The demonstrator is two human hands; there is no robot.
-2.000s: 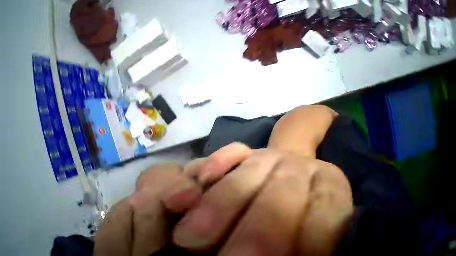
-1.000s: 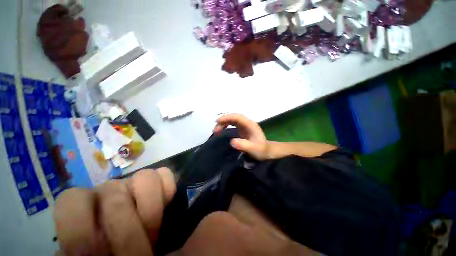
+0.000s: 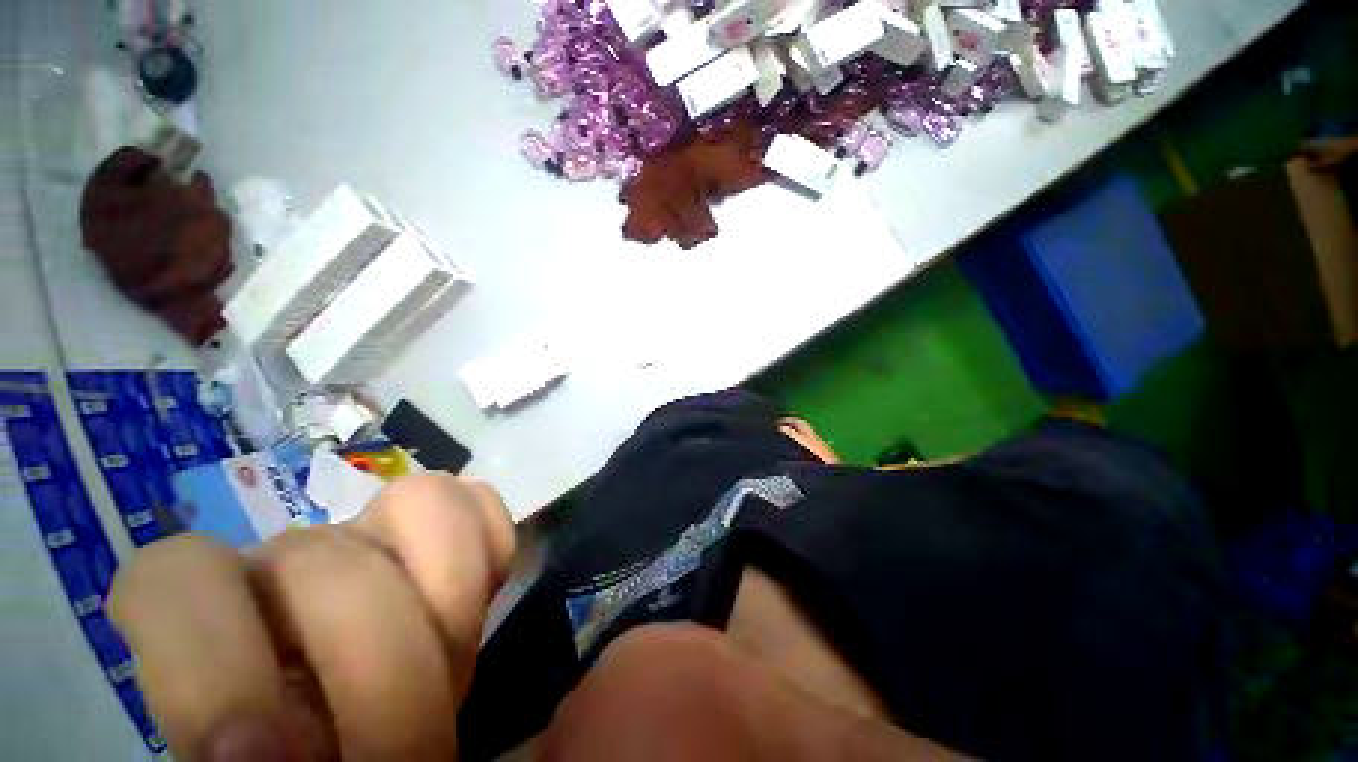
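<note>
My left hand [image 3: 320, 610] is very close to the camera at the lower left, fingers curled; what lies between them is hidden. The skin at bottom centre appears to be its thumb. Of my right hand or wrist, only a skin sliver [image 3: 807, 438] shows behind the black clothing. On the white table [image 3: 596, 305], packed small cartons [image 3: 514, 375] stand in a short row. Pink-purple bottles [image 3: 608, 112] lie heaped at the far side, with loose white cartons [image 3: 849, 37] among them. One carton [image 3: 803, 164] lies beside a red-brown cloth [image 3: 693, 179].
Two long white boxes [image 3: 373, 305] stand left, near another red-brown cloth [image 3: 157, 238]. A black flat rectangle [image 3: 426, 438], light blue carton [image 3: 246, 502] and dark blue sheets [image 3: 75, 506] lie nearer. A blue crate [image 3: 1110, 283] and brown box [image 3: 1258, 246] are right, below the table edge.
Both hands were close to the camera first; my right hand then lowered and is now mostly hidden behind the clothing. My left hand stays close. The view has shifted.
</note>
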